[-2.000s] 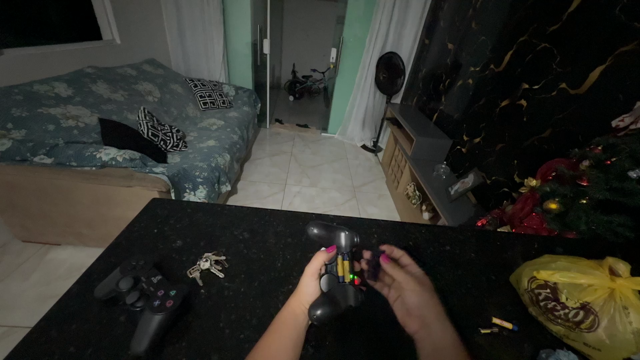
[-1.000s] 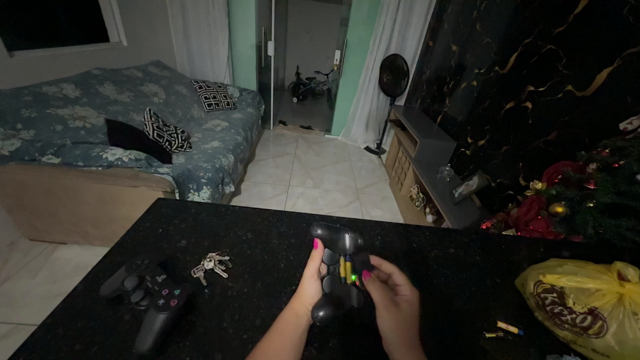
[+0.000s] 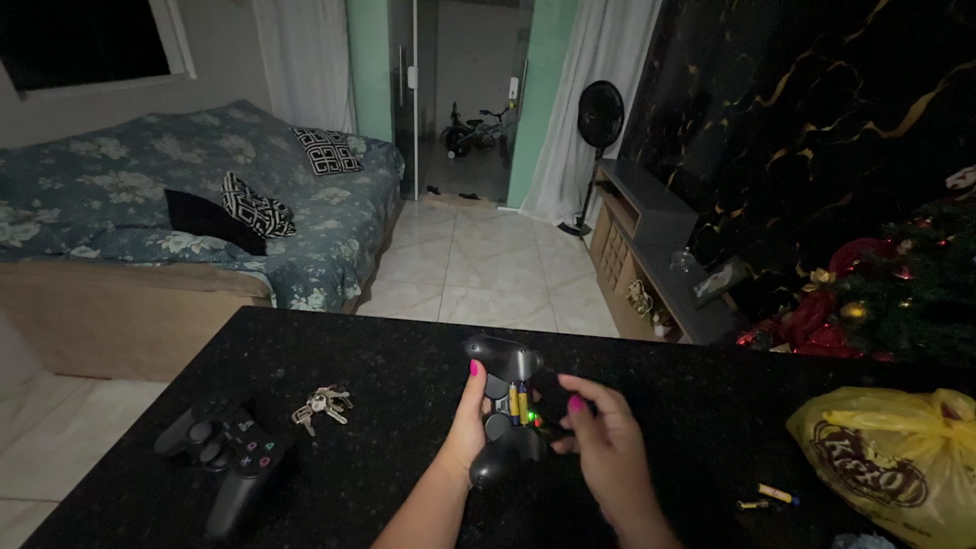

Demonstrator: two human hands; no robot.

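Note:
My left hand (image 3: pixel 467 427) holds a black game controller (image 3: pixel 505 461) with its underside up, thumb on its near side. Two yellow batteries (image 3: pixel 518 403) lie side by side in its uncovered battery compartment, and small green and red lights glow beside them. At the right, my right hand (image 3: pixel 606 438) pinches a small dark piece (image 3: pixel 550 393), probably the battery cover, close to the controller; its outline is hard to make out. A second black controller (image 3: pixel 229 457) rests face up on the black stone countertop (image 3: pixel 366 496) at the left, with a bunch of keys (image 3: pixel 324 406) between it and my left hand.
Two loose batteries (image 3: pixel 776 494) lie on the countertop at the right, beside a knotted yellow plastic bag (image 3: pixel 877 457). Beyond the counter are a covered sofa (image 3: pixel 152 168), a standing fan (image 3: pixel 600 114), a low TV cabinet (image 3: pixel 648 221) and a decorated Christmas tree (image 3: pixel 907 297).
My right hand has drawn back slightly to the right from the controller since one second ago, still with the dark piece. The left hand keeps its hold.

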